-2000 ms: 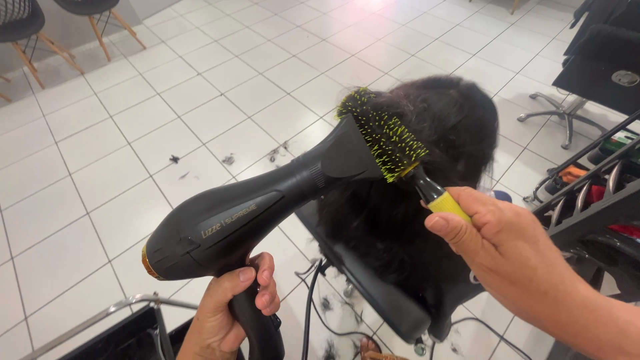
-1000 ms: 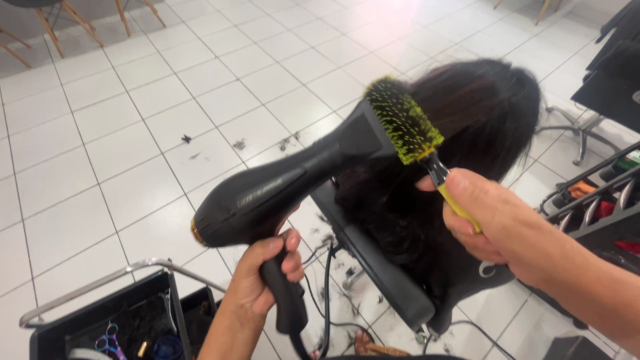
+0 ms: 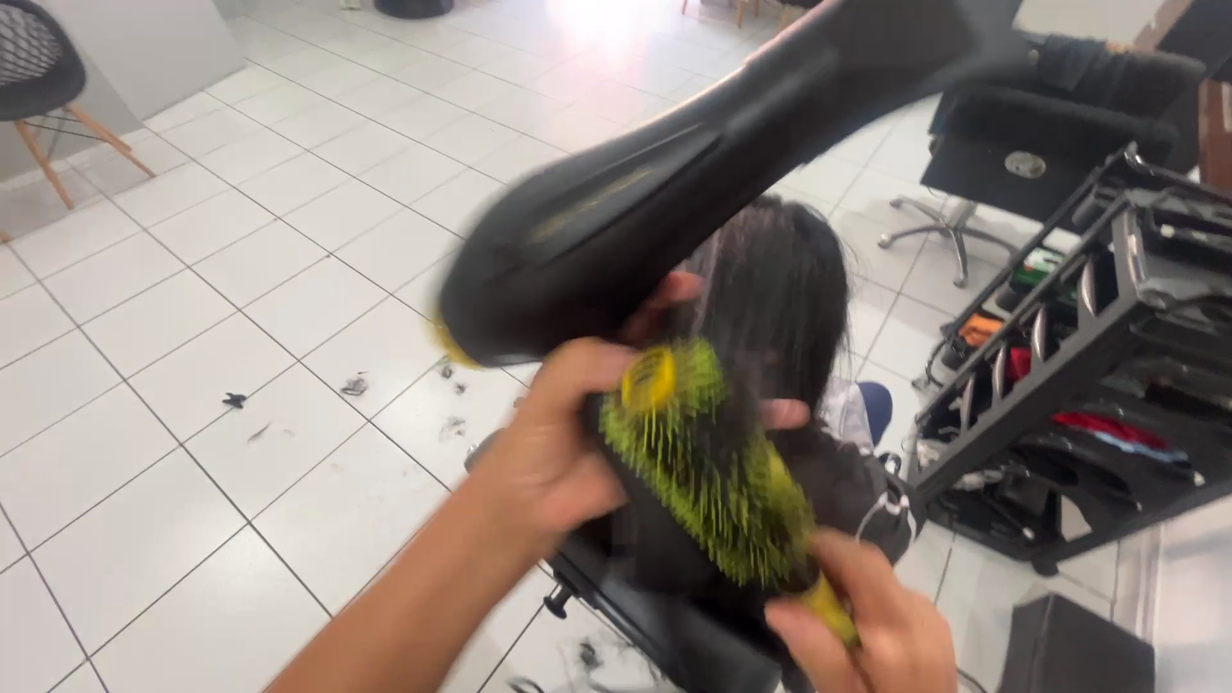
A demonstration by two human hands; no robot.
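My left hand (image 3: 568, 433) is closed around the handle of a black hair dryer (image 3: 616, 212), whose blurred nozzle points to the upper right. Yellow-green bristles cover a round brush (image 3: 712, 472) just in front of that handle; its yellow grip is in my right hand (image 3: 876, 616). Behind both tools is a seated person's long dark hair (image 3: 780, 298). The brush and dryer hide part of it, and whether any hair lies in the bristles cannot be told.
A black trolley (image 3: 1039, 385) with tools and clips stands at the right. Beyond it is a black salon chair (image 3: 1049, 144) on a metal base. Hair clippings (image 3: 354, 385) lie on the white tiled floor. A dark chair (image 3: 43, 67) with wooden legs is at the far left.
The brush has come away from the dryer's nozzle and down, and now sits in front of the dryer's handle. The dryer is higher in view, its nozzle turned to the upper right.
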